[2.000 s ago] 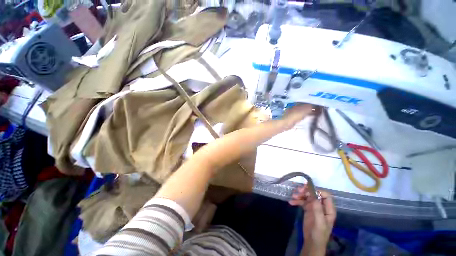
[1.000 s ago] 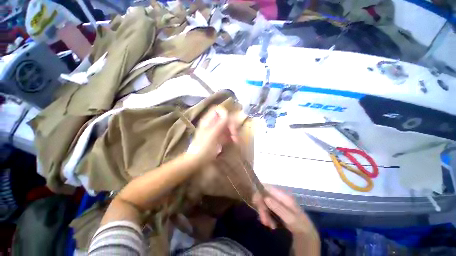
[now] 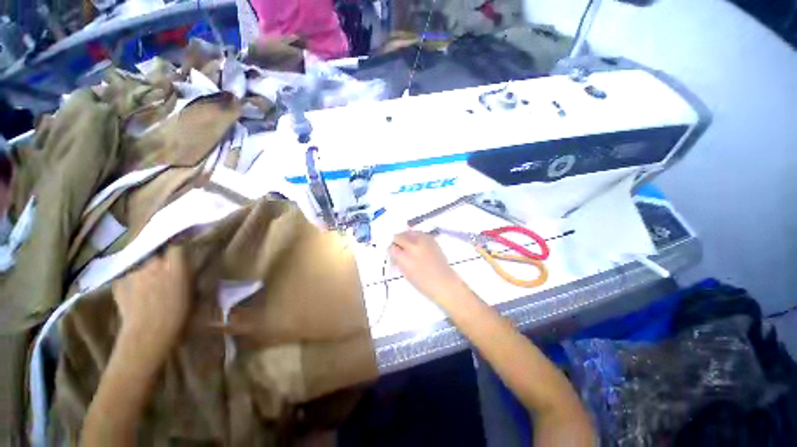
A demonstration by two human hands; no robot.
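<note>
Khaki cloth [image 3: 306, 279] with white lining [image 3: 166, 229] lies heaped left of the needle, its flat edge beside the presser foot [image 3: 361, 229] of the white sewing machine [image 3: 419, 131]. My left hand [image 3: 155, 292] is on the cloth by the lining; its fingertips are blurred, so whether it grips or only presses cannot be told. My right hand [image 3: 421, 262] is over the machine bed, right of the foot, fingertips pinched together. A thin dark thread [image 3: 385, 297] curves from them down towards the cloth edge.
Scissors [image 3: 516, 255] with red and orange-yellow handles lie right of my right hand, beside a slim dark-grey tool [image 3: 443, 210]. A measuring scale [image 3: 419, 347] runs along the table's front edge. A person in pink clothing [image 3: 301, 22] is beyond the machine.
The view has swung right. My right hand has moved from below the table edge up onto the bed; the strip it held is not seen. My left hand has moved left across the cloth.
</note>
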